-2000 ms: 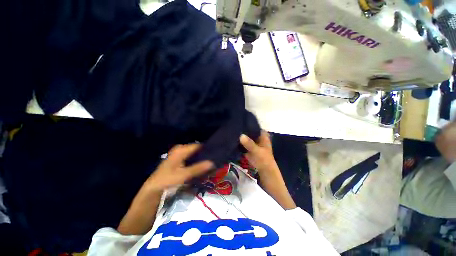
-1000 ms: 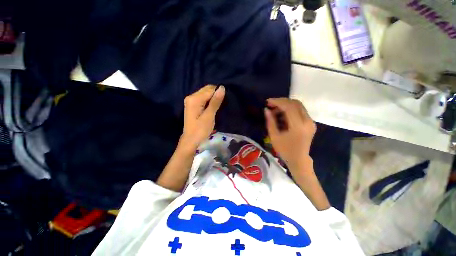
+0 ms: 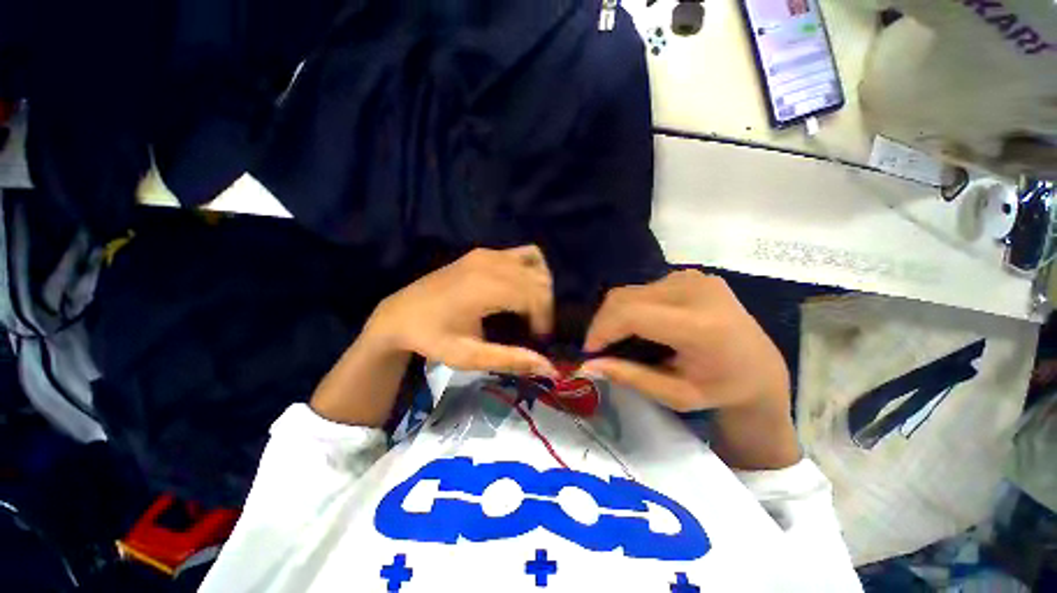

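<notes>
A dark navy garment piece (image 3: 464,139) lies over the table to the left of the presser foot (image 3: 607,14) and hangs down toward my lap. My left hand (image 3: 469,310) and my right hand (image 3: 693,345) are close together at its near edge. Thumbs and fingers of both hands pinch the dark cloth, with the fingertips almost meeting. The exact edge they hold is dark and hard to make out. The sewing machine (image 3: 968,87) shows only in part at the upper right.
A lit smartphone (image 3: 793,60) with a white cable lies under the machine arm. The white table edge (image 3: 811,232) runs to the right. Dark fabric strips (image 3: 916,396) lie on a pale surface at lower right. Bundled dark garments (image 3: 220,336) and striped cloth (image 3: 52,313) hang at left.
The view has shifted toward my lap, away from the machine head. My right hand, apart from the cloth a second ago, has come in beside my left hand, and both now pinch the cloth nearer my body.
</notes>
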